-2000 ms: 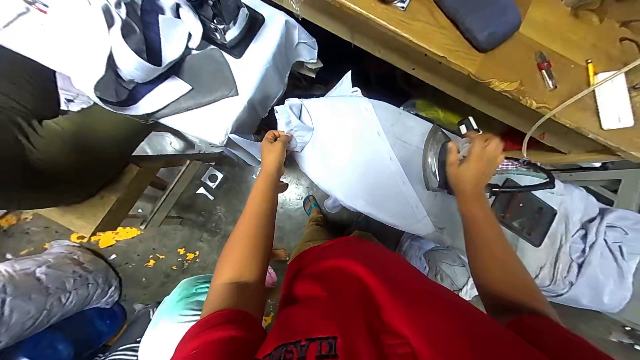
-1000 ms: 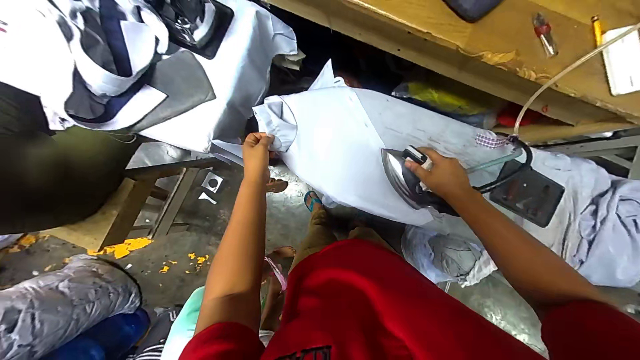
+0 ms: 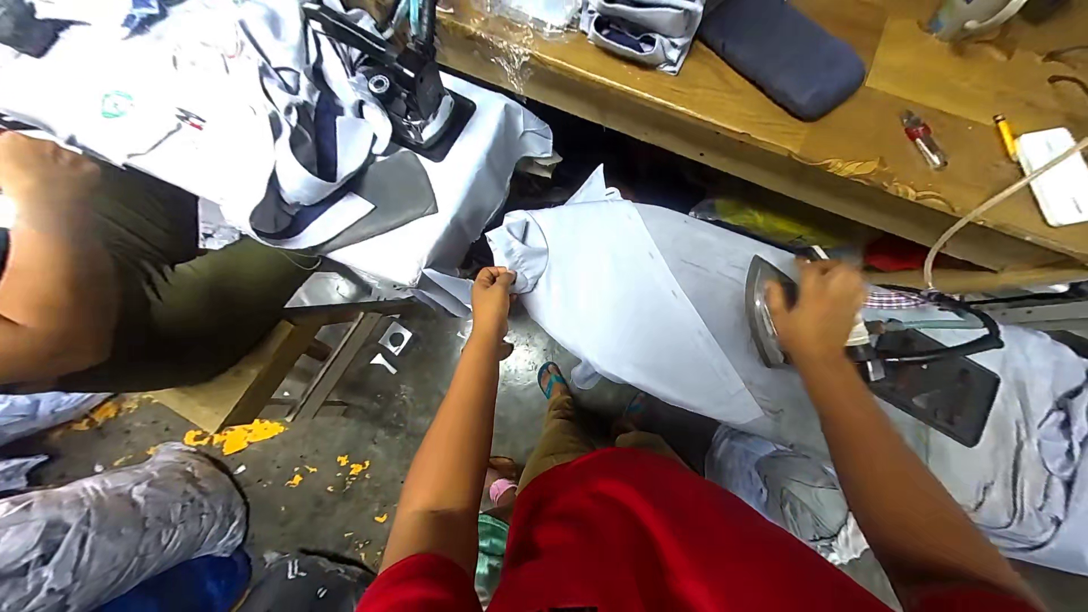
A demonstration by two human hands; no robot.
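White fabric lies spread over the narrow end of a padded ironing board. At the fabric's gathered left end, my left hand pinches the edge between thumb and fingers. My right hand is closed around the handle of a clothes iron. The iron's soleplate is tilted up beside the fabric's right edge; whether it touches the board cannot be told. A dark iron rest plate lies on the board, just right of my right hand and partly behind the black cord.
A wooden table runs along the top, holding a dark blue case, a red-handled tool and a white tray. At left, a seated person is beside a cloth-covered surface with another iron. A wooden stool stands below.
The iron, held in my right hand, has moved from over the white fabric to the right, off its edge. My left hand keeps its pinch on the fabric's left end.
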